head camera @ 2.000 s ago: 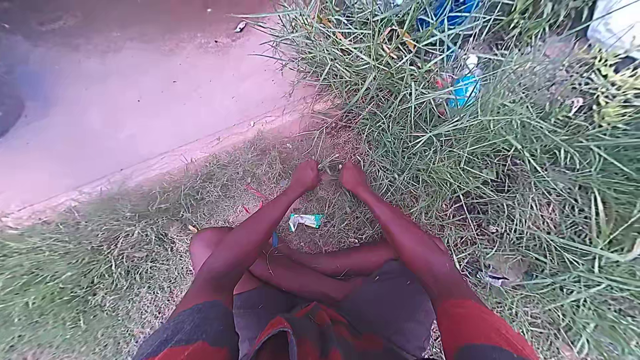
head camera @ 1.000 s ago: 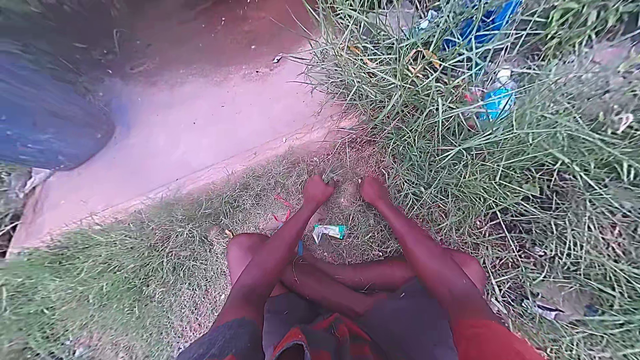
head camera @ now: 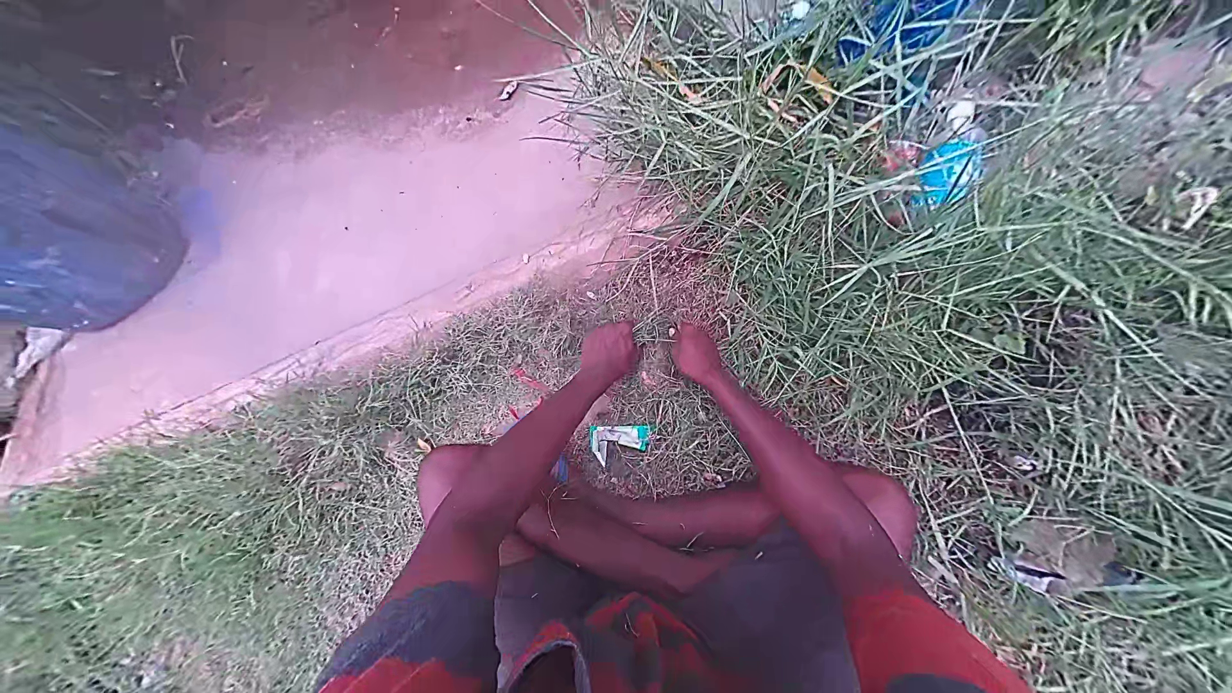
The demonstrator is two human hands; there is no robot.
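My left hand point(head camera: 610, 352) is closed in a fist around one end of thin grass blades point(head camera: 656, 333). The blades run across the small gap to my right hand point(head camera: 695, 352), whose fingers are also closed on them. Both fists are just above the ground, past my crossed legs. A small white and green wrapper point(head camera: 630, 437) lies on the ground between my forearms. Red scraps point(head camera: 529, 379) lie left of it, near my left forearm. Exactly how the fingers hold the blades is too small to see.
A concrete slab point(head camera: 385, 250) spans the upper left, with a large blue container point(head camera: 77, 231) on it. Tall grass point(head camera: 818, 241) grows on the right, around a bright blue plastic item point(head camera: 948, 173) and a darker blue thing point(head camera: 900, 24). A crumpled scrap point(head camera: 1035, 576) lies lower right.
My fists stay close together in front of my legs, with grass blades now visible stretched between them. The view has shifted, bringing in the blue container at the left.
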